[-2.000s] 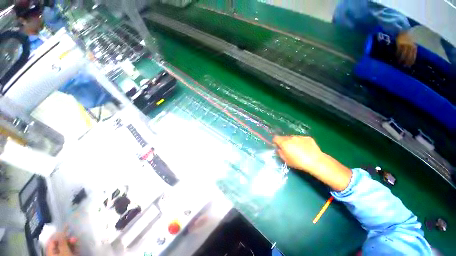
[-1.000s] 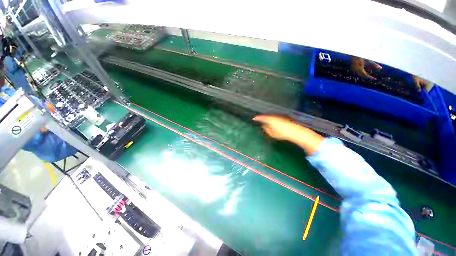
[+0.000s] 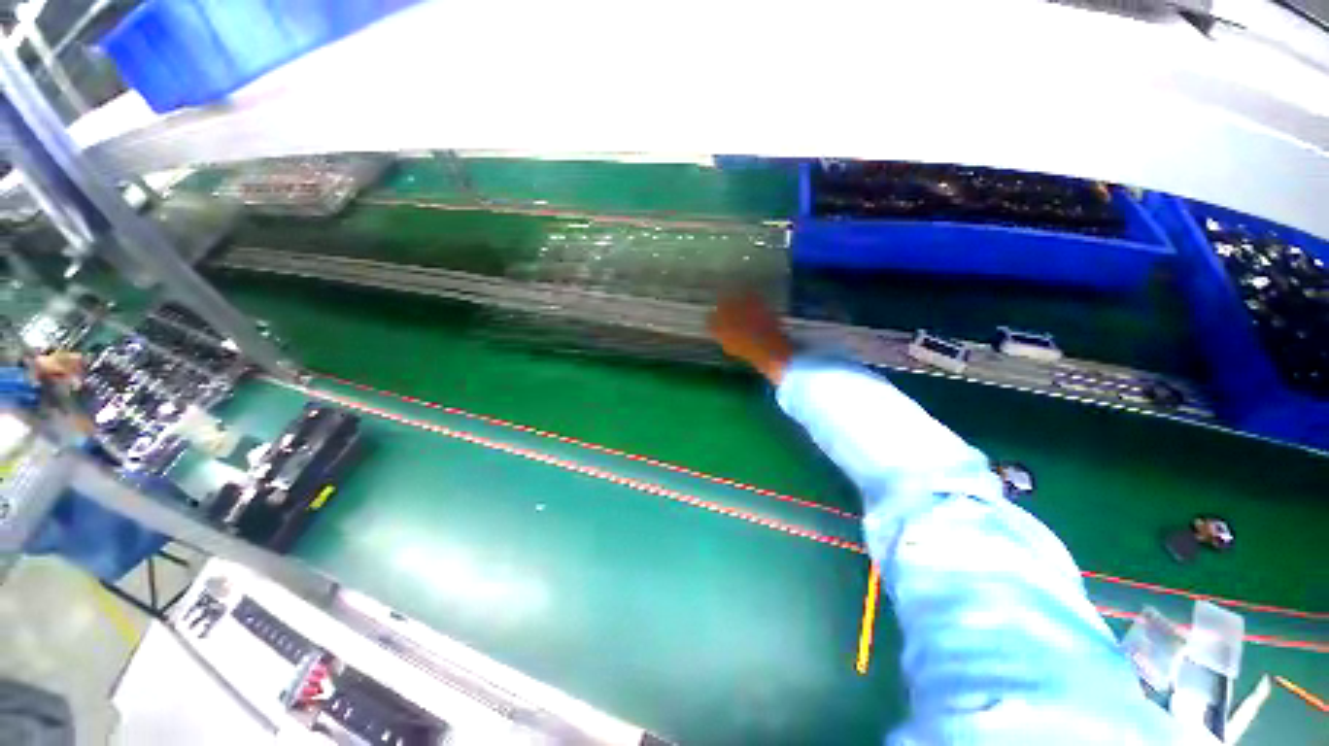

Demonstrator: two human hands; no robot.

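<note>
A clear plastic blister tray (image 3: 641, 260) lies across the metal rail beyond the near green mat, its near edge blurred. My right hand (image 3: 749, 335), bare with a light blue sleeve, is at the tray's near right corner and appears to grip it. The fingertips are blurred. My left hand is out of the picture.
Blue bins of dark parts (image 3: 991, 251) stand at the far right. Small modules (image 3: 1210, 534), clear boxes (image 3: 1214, 637) and an orange-yellow stick (image 3: 869, 619) lie on the mat. A white machine (image 3: 190, 656) is lower left; another person's hand (image 3: 61, 367) is at left.
My right hand has moved away from me with the clear tray, from the near mat over to the rail. The view has turned right; the hand seen low left earlier is gone from view.
</note>
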